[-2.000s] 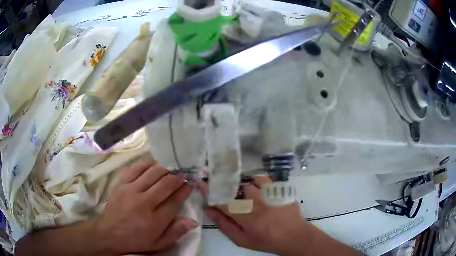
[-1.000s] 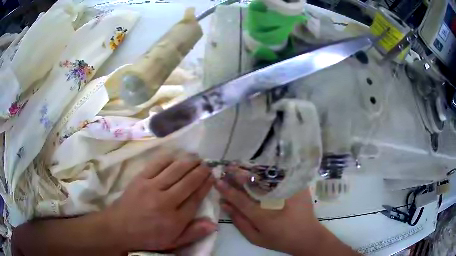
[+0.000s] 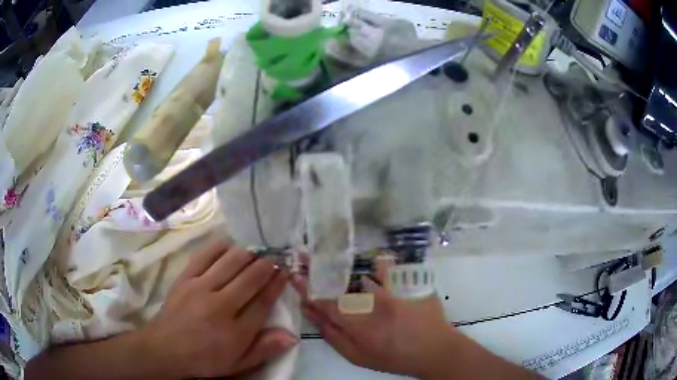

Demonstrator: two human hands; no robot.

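A cream garment with small flowers [image 3: 93,141] lies heaped left of the sewing machine head [image 3: 401,163]. Its plain cream edge [image 3: 283,326] runs under my left hand [image 3: 215,312] beside the needle area. My left hand lies flat on the fabric, fingertips close to the presser foot. My right hand [image 3: 378,319] is just right of it, partly hidden by the machine's pale guard [image 3: 326,230]; its fingertips are near the needle. Whether the right fingers pinch fabric cannot be seen. The needle is hidden.
A shiny metal bar [image 3: 319,111] crosses above the head. A green-wrapped cone [image 3: 293,56] stands on top. A beige roll [image 3: 174,115] is left of the head. Black-handled scissors [image 3: 605,297] lie at the right. A measuring tape [image 3: 586,349] runs along the front edge.
The view has shifted since one second ago, so the machine shows further left. The pale guard looks narrower now. Both hands stay close together at the needle area.
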